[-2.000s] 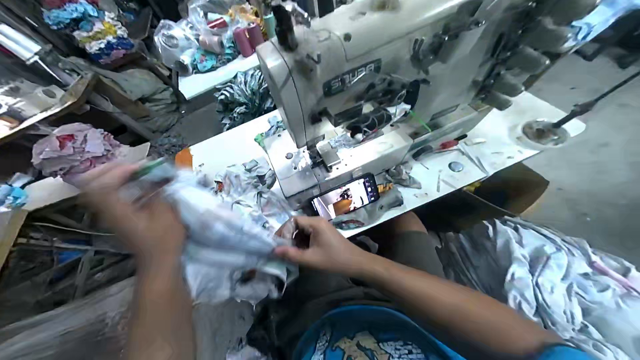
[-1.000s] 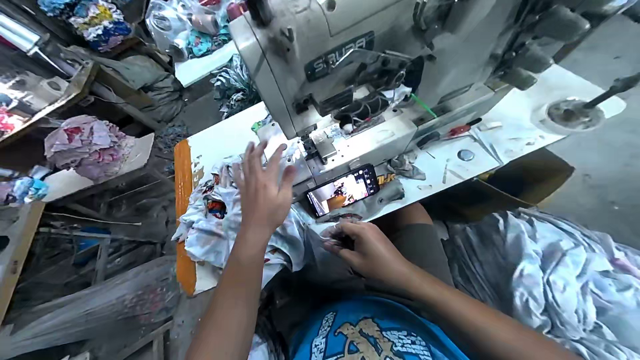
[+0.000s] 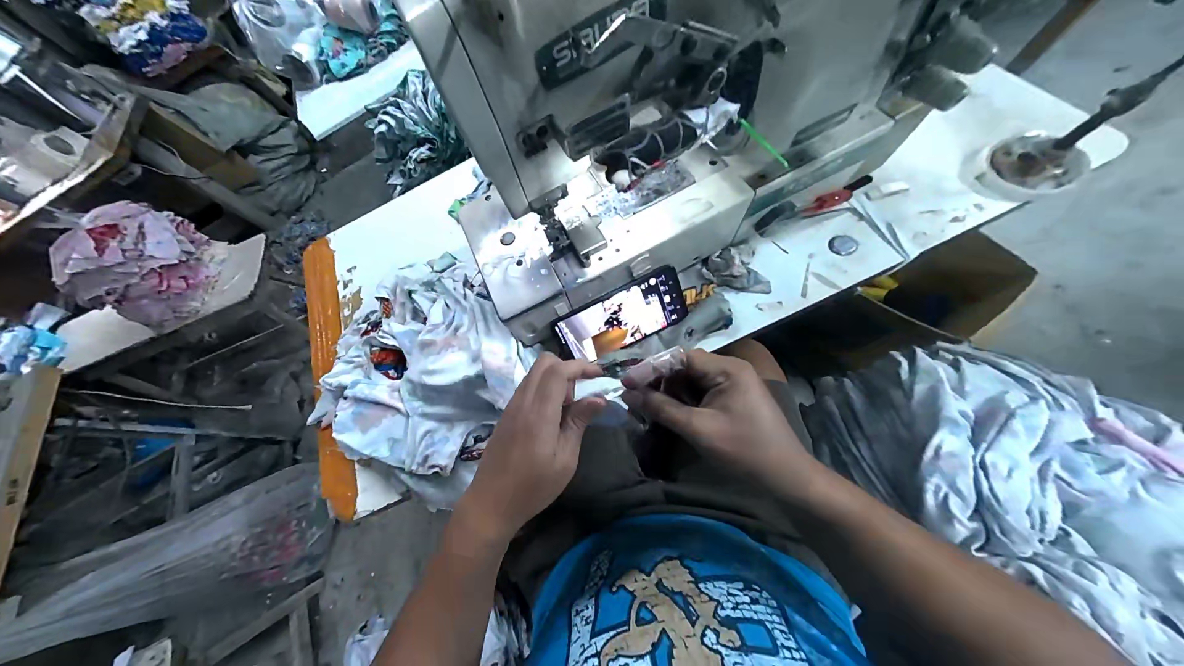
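Note:
My left hand [image 3: 541,435] and my right hand [image 3: 721,402] meet above my lap, in front of the sewing machine [image 3: 638,199]. Between the fingertips is a small pinkish, partly see-through piece [image 3: 655,368], which my right hand grips. The left thumb and forefinger pinch a thin whitish end beside it; what exactly this is cannot be made out. Just beyond the fingers a smartphone [image 3: 622,314] with a lit screen leans at the machine's front edge. Left of my left hand, pale printed fabric [image 3: 435,370] lies bunched on the white table [image 3: 370,240].
Red-handled snips [image 3: 826,202] and a small round disc [image 3: 843,245] lie on the table's right part. Pale cloth [image 3: 1008,462] is heaped at the right, by an open cardboard box [image 3: 971,287]. Pink scraps [image 3: 134,264] sit on a stand at the left.
The pale fabric I was holding two seconds ago now lies on the table. My left hand has come from over that fabric to my right hand, above my lap.

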